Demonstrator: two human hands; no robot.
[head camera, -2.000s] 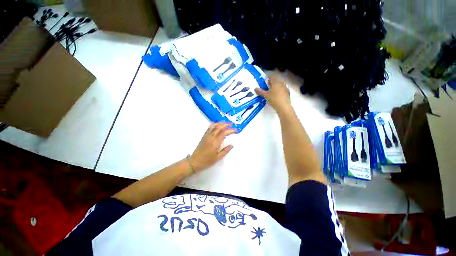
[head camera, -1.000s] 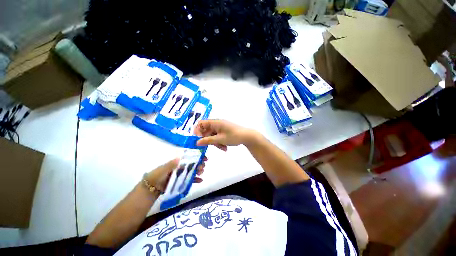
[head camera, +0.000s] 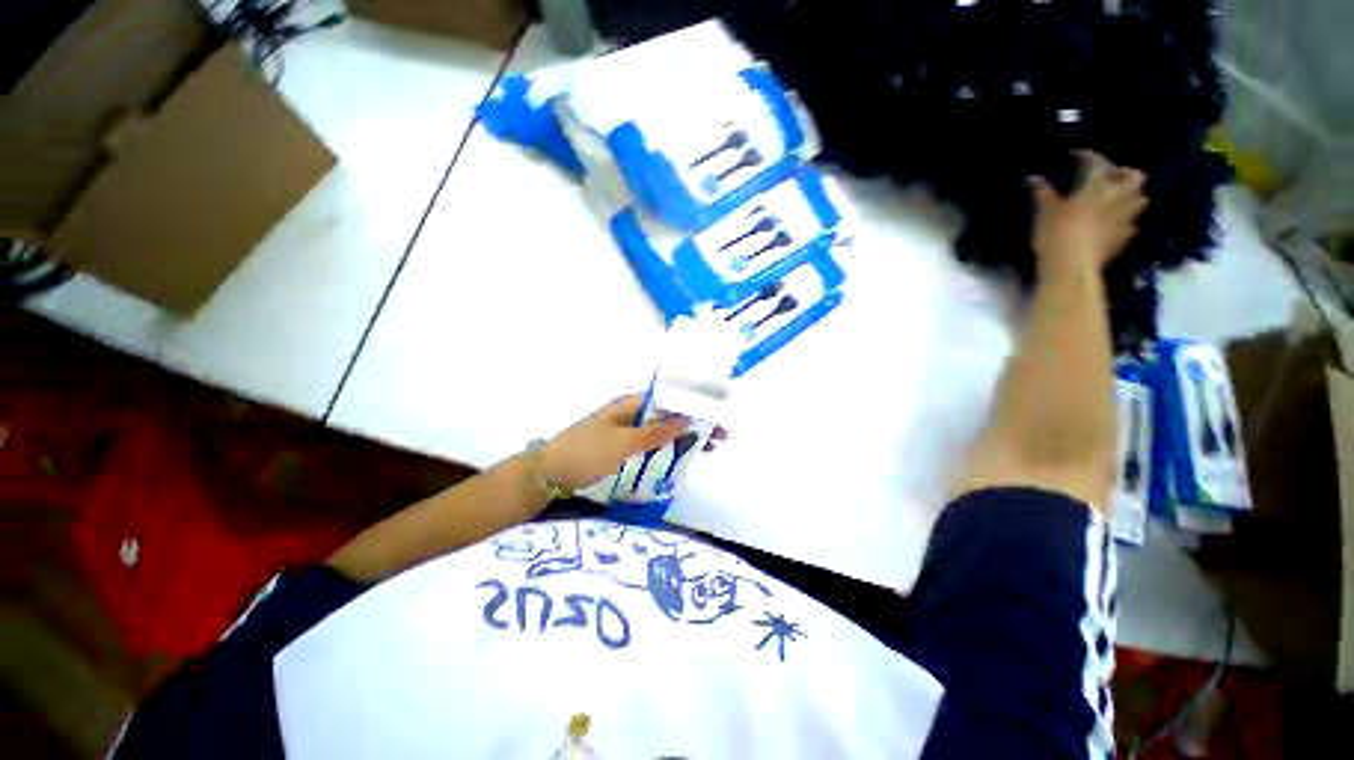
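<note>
My left hand (head camera: 602, 449) holds one blue-and-white retail box (head camera: 649, 478) near the table's front edge. The box stands tilted, its picture of two black plugs faces up, and a whitish flap shows at its far end. My right hand (head camera: 1091, 220) reaches onto the black cable pile (head camera: 1025, 97) with its fingers spread. No cable shows clearly in it. The stack of flat boxes (head camera: 720, 156) lies overlapping at the far middle.
Upright filled boxes (head camera: 1206, 423) stand at the right, partly behind my right arm. An open brown carton (head camera: 193, 178) is at the left, with loose cables (head camera: 275, 21) beyond it. Another brown carton (head camera: 1284, 490) is at the right edge. The white table (head camera: 423, 349) has a seam.
My left hand still holds the box, now with a whitish flap at its far end. My right hand has moved from beside the box to the cable pile. The camera view has turned left.
</note>
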